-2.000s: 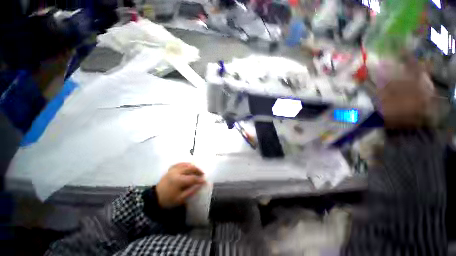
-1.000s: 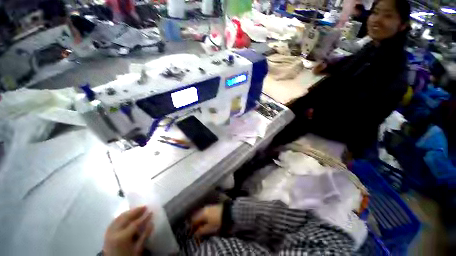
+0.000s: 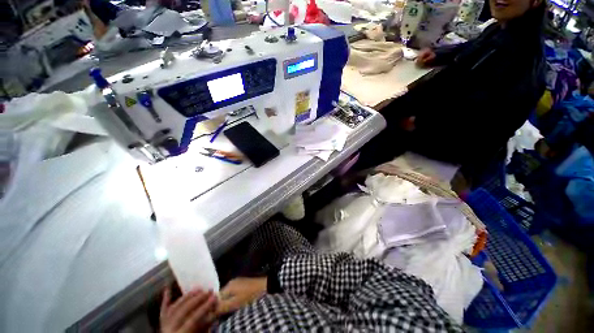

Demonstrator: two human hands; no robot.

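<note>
A narrow white fabric strip hangs from the machine table over its front edge. My left hand is at the bottom edge, partly cut off, with its fingers on the strip's lower end. My right hand is beside it, touching or close to the left fingers; its fingertips are hidden. The white sewing machine, with lit screens and a dark blue end, stands beyond the strip. A thin dark bar lies near the needle area.
A black smartphone, orange and blue snips and pale slips lie on the table. A basket of white pieces and a blue crate are at right. A person in dark clothes is beyond them. White panels cover the left.
My right hand has moved left to beside my left hand. My left hand is lower, at the strip's end, and more of the strip shows. The view has shifted slightly.
</note>
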